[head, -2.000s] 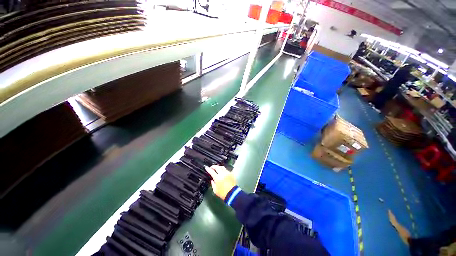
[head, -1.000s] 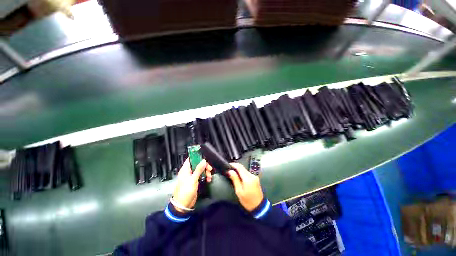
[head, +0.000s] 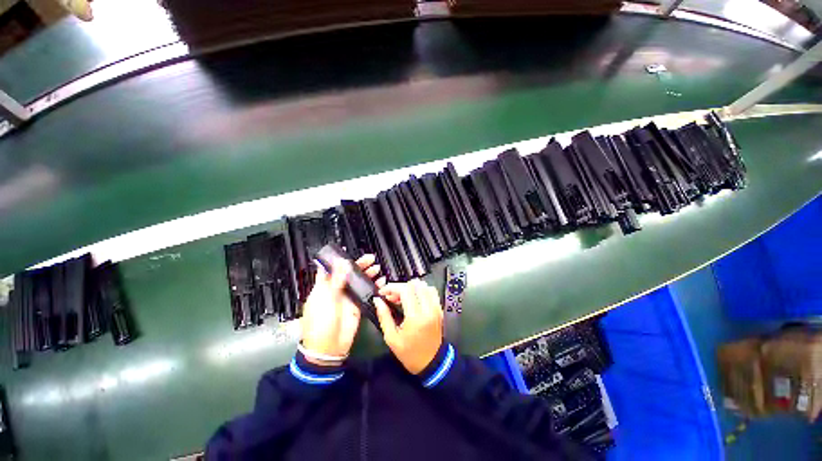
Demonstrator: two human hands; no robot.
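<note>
A black remote control housing (head: 348,273) is held in front of my chest, tilted, its upper end to the left. My left hand (head: 330,315) grips it from the left and below. My right hand (head: 413,322) holds its lower right end with fingers and thumb. No green board shows at the housing now. A long row of black housings (head: 431,216) lies side by side behind my hands. A keypad front (head: 454,286) with round buttons and a ring pad lies just right of my right hand.
A short group of black units (head: 61,306) lies at the left. A white strip (head: 198,221) runs behind the row, with a dark green belt (head: 297,135) beyond. A blue bin (head: 651,360) with black keypad parts (head: 570,383) is below the bench edge at right; cartons (head: 771,374) stand farther right.
The black piece in my right hand has moved onto what my left hand holds, and the green board is no longer visible. Both hands are now together on one black bar.
</note>
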